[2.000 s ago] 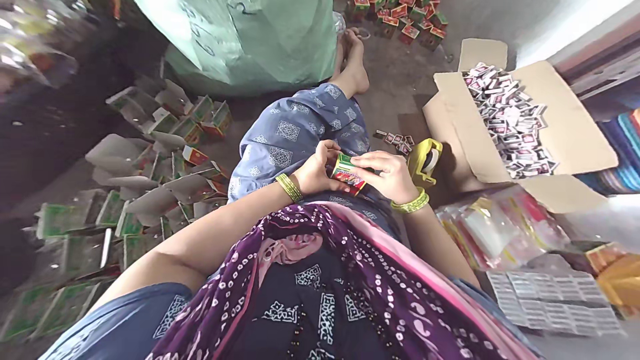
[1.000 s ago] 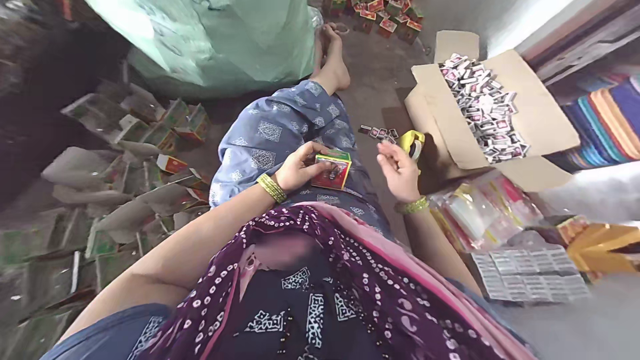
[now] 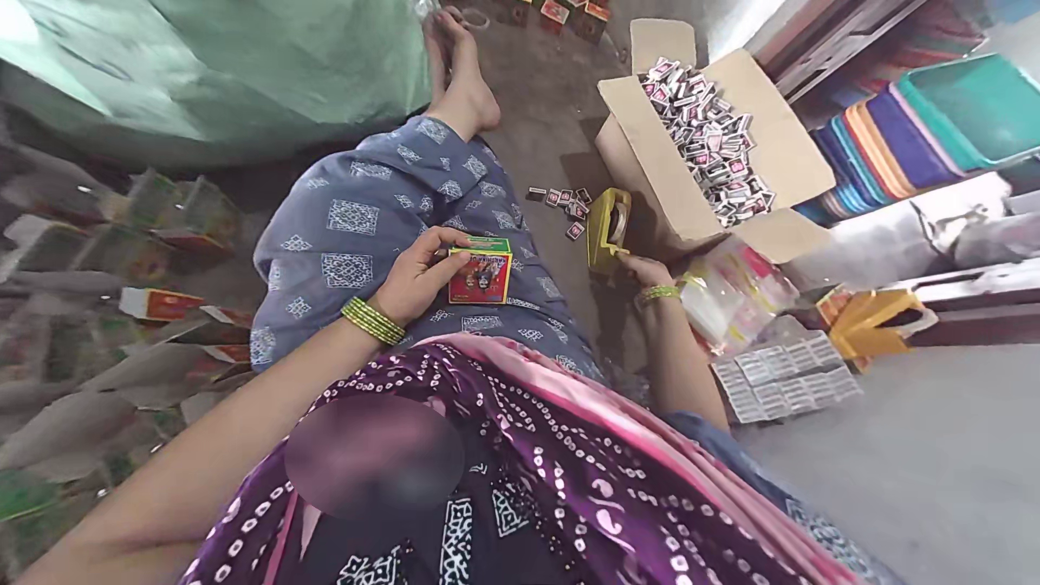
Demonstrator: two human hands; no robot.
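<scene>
My left hand (image 3: 422, 276) holds a small printed carton (image 3: 479, 276), red with a green top flap, against my lap. My right hand (image 3: 646, 270) is at the near end of a yellow tape dispenser (image 3: 603, 231) standing on the floor, its fingertips at the cutting edge. Whether tape is between those fingers is too small to tell. Several small matchbox-like packets (image 3: 569, 203) lie on the floor just left of the dispenser.
An open cardboard box (image 3: 658, 154) full of small packets stands at right, near stacked plastic trays (image 3: 918, 138). Plastic packets (image 3: 731, 296) and label sheets (image 3: 784, 378) lie nearer. Open cartons (image 3: 162, 305) crowd the left; a large green sack (image 3: 227, 73) stands ahead.
Both hands were on the carton at first. My right hand has let go and moved right to the tape dispenser. My left hand has kept the carton on my lap.
</scene>
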